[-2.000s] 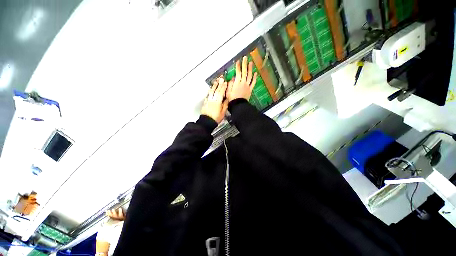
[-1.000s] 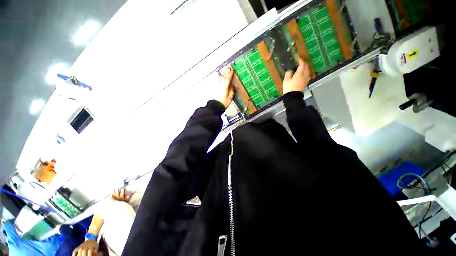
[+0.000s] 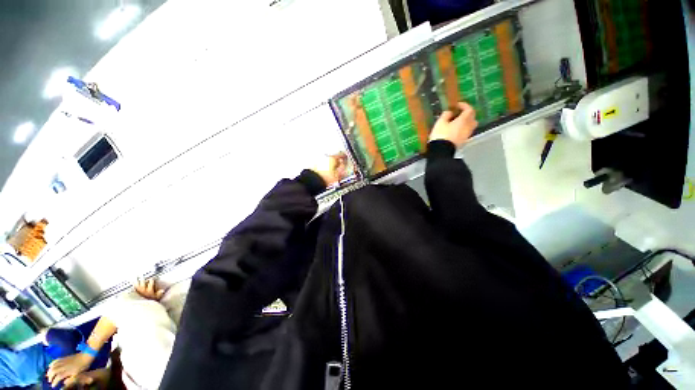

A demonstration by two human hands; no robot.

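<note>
A green circuit board [image 3: 393, 119] lies in a dark-edged carrier frame [image 3: 333, 112] between two orange-brown strips. A second green board [image 3: 480, 76] lies in the adjoining frame to the right, also between orange-brown strips. My left hand [image 3: 334, 167] is at the near left corner of the left frame, fingers blurred; whether it grips the edge cannot be told. My right hand [image 3: 456, 124] is at the near edge where the two frames meet, fingers curled over the near part of the right frame. What its fingertips touch is hidden.
A white rounded unit [image 3: 607, 111] stands at the right, beside a yellow-handled tool [image 3: 547, 147]. Another board [image 3: 628, 30] lies in the dark opening at far right. The long white bench [image 3: 228, 145] runs left. Co-workers' hands [image 3: 70, 369] show at lower left.
My hands have parted from over the left board to the frame edges. Since the middle frame, my left hand has moved down to the near corner. The two carrier frames now lie close together.
</note>
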